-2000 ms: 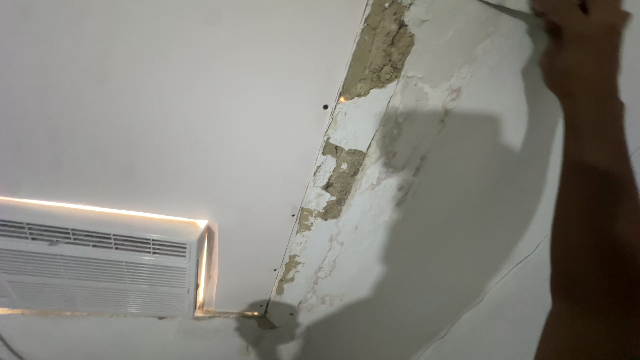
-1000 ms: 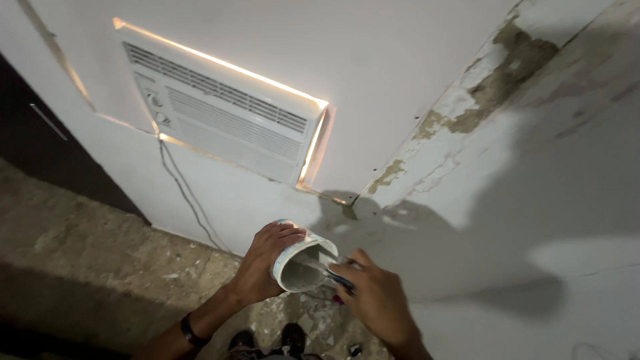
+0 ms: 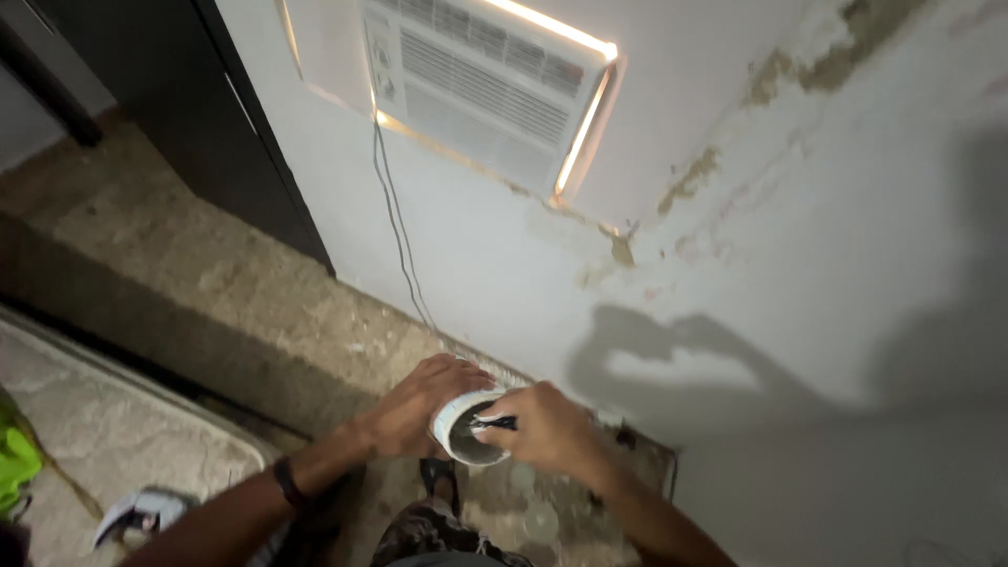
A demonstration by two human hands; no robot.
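My left hand (image 3: 429, 402) grips the side of a round white tub (image 3: 450, 429), which is tilted with its mouth turned to the right. Grey material coats the inside of the tub. A tool with a dark handle (image 3: 498, 424) is pinched in my right hand (image 3: 543, 429), and its far end reaches into the tub; what kind of tool it is cannot be told. Beyond my hands stands a white wall (image 3: 488, 244) with patches of broken plaster (image 3: 689, 181).
A window air conditioner (image 3: 480, 94) sits in the wall, light showing round it, with a cable (image 3: 398, 224) hanging below. A dark cabinet (image 3: 197, 110) stands at upper left. A pale slab-like surface (image 3: 118, 402) lies at lower left, bearing a bright green item (image 3: 17, 457).
Two seconds ago one raised arm showed near the damaged plaster; now both hands are low at the tub. Since one second ago the tool has gone deeper into it. The view has swung down.
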